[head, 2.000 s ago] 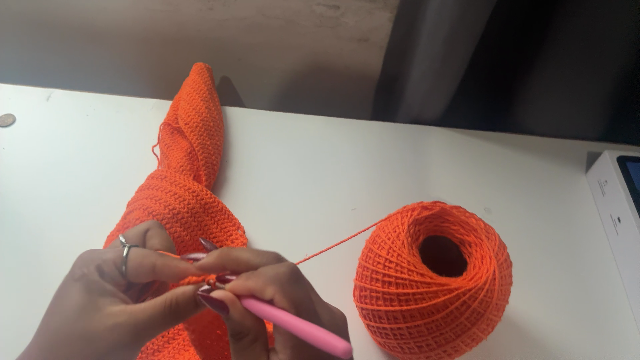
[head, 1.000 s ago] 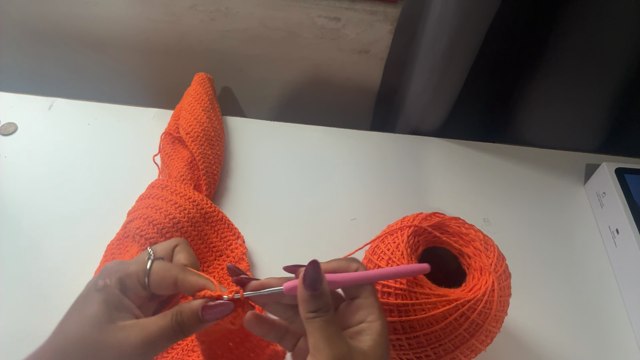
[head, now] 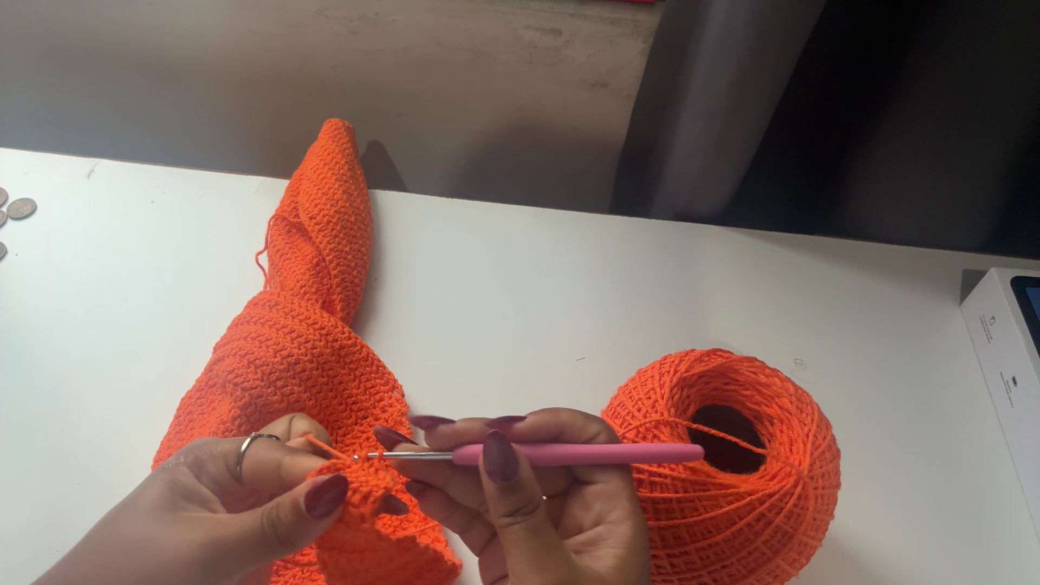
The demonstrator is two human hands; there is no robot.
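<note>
My left hand point(head: 236, 496), with a ring on one finger, pinches the edge of the orange crocheted fabric point(head: 301, 357), and a strand of yarn runs by its index finger. In my right hand point(head: 536, 504) is a crochet hook point(head: 569, 454) with a pink handle, held level between thumb and fingers. The hook's metal tip lies at the fabric edge beside my left fingertips, with orange loops around the shaft. Right of my right hand sits a large ball of orange yarn point(head: 731, 520), a strand crossing its dark central hole. The fabric extends, twisted, toward the table's back edge.
A white box point(head: 1003, 382) with printed symbols stands at the right edge of the white table point(head: 520, 301). Several coins point(head: 22, 208) lie at the far left. Behind the table are a wall point(head: 487, 73) and a dark curtain-like surface point(head: 853, 106).
Two seconds ago the pink handle slanted down to the right under my right hand; now it is level, with my right palm turned more upward. More coins show at the left as the view shifts slightly.
</note>
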